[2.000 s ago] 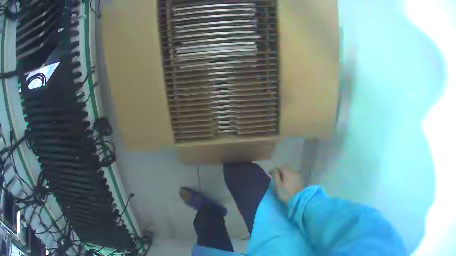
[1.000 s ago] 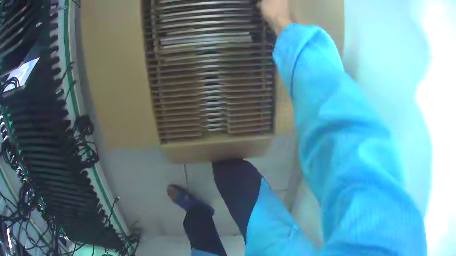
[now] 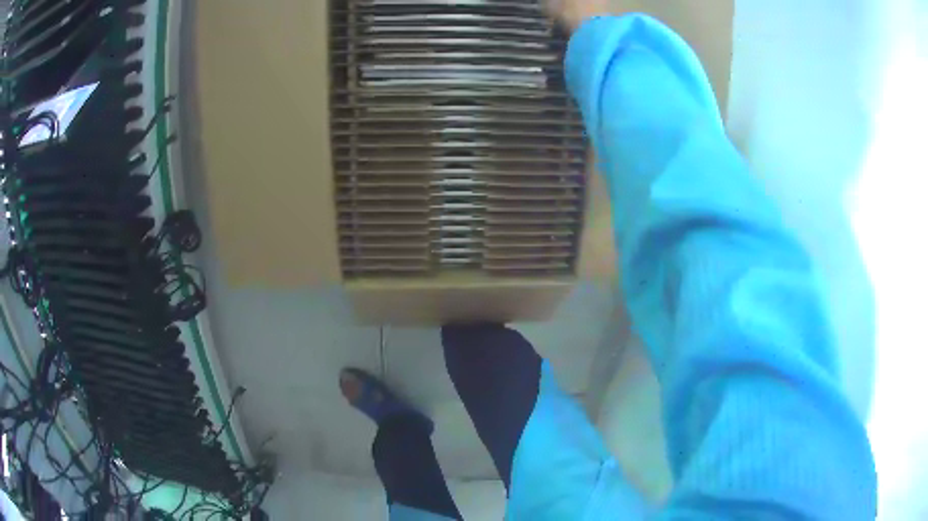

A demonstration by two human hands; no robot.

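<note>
An open carton (image 3: pixel 267 153) stands on the floor in front of me with its flaps folded out. Brown cardboard dividers (image 3: pixel 387 193) form narrow slots in it. Pale silver edges of tablets (image 3: pixel 458 193) show between the strips, in a middle column and in wider rows near the top. My right hand (image 3: pixel 575 10) is at the upper right edge of the slots, cut off by the top of the picture; its fingers and any hold are hidden. My left hand is not in view.
A rack (image 3: pixel 92 305) with black slot dividers runs along the left, with black cables (image 3: pixel 183 290) hanging from its edge. A lit tablet (image 3: pixel 61 112) shows on it. My legs and one shoe (image 3: pixel 368 395) are on the tiled floor below the carton. A pale surface (image 3: pixel 804 122) is at the right.
My right hand has moved up from beside my knee to the upper right of the slots. Over the last second it stays near the top edge while the view shifts slightly.
</note>
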